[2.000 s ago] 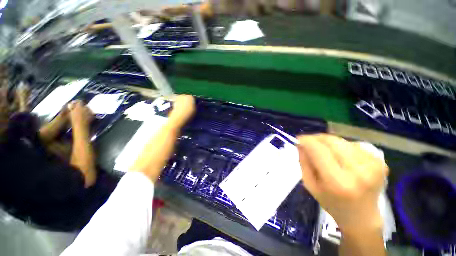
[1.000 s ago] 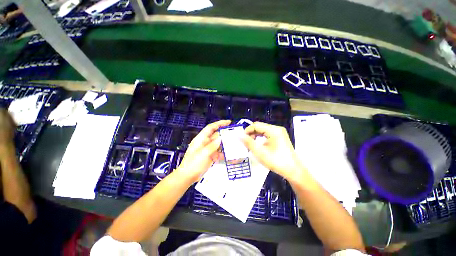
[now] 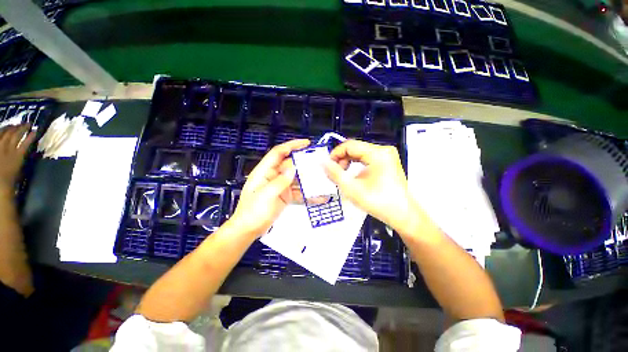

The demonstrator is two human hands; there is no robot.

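Observation:
A dark phone front housing (image 3: 323, 212) is held upright over the tray by my left hand (image 3: 265, 185), its keypad grid toward me. A white rectangular piece (image 3: 315, 172) covers its window area. My right hand (image 3: 372, 180) has its fingers at the upper right edge of the housing and the white piece; a small white loop shows above the fingers. A white gasket sheet (image 3: 318, 246) with a small dark slit lies on the blister tray (image 3: 155, 165), below my hands. The tray pockets hold more dark housings.
A stack of white sheets (image 3: 451, 185) and a desk fan (image 3: 554, 203) are at right. White sheets (image 3: 96, 199) and small white offcuts (image 3: 65, 135) lie at left. A tray of white-framed housings (image 3: 441, 75) is on the green belt (image 3: 241, 45). Another person's arm (image 3: 10, 206) is at far left.
Since two seconds ago, my left hand has come from the offcuts and both hands have met at a housing. In the last second they have barely moved; the view has tilted down.

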